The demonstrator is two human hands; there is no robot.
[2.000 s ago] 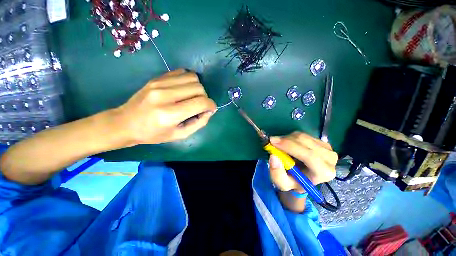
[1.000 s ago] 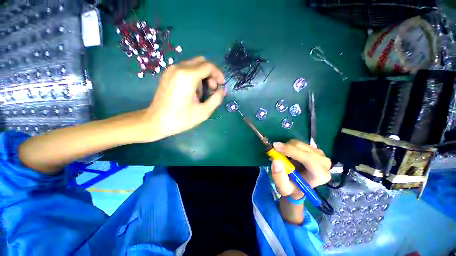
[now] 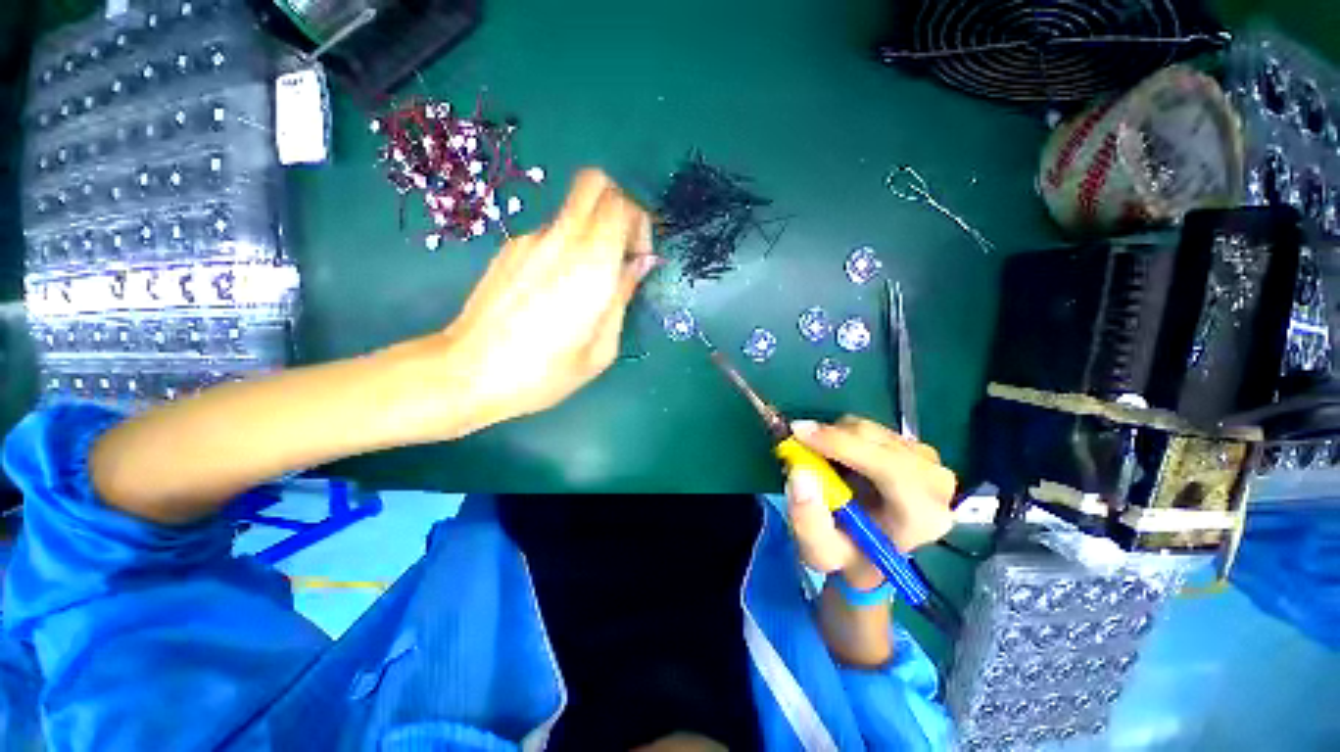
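My left hand (image 3: 551,316) is over the mat, fingertips close together at the left edge of the black wire pile (image 3: 711,213); what they pinch is too small to tell. A short thin strand shows just below that hand. My right hand (image 3: 874,492) holds the yellow and blue soldering iron (image 3: 848,514), its tip pointing up-left, just below and right of a small round board (image 3: 678,323). Several more round boards (image 3: 814,323) lie to the right of it. Tweezers (image 3: 901,360) lie right of the boards.
Red and white wired parts (image 3: 448,169) lie behind my left hand. Blister trays stand at left (image 3: 147,191) and lower right (image 3: 1051,639). A black boxy unit (image 3: 1088,323), tape roll (image 3: 1146,154), fan guard (image 3: 1043,44) and wire loop (image 3: 941,206) are at right.
My left hand has moved away from the soldering tip, up to the black wire pile. The iron's tip has backed slightly off the board. The view has shifted, showing more of the fan and left tray.
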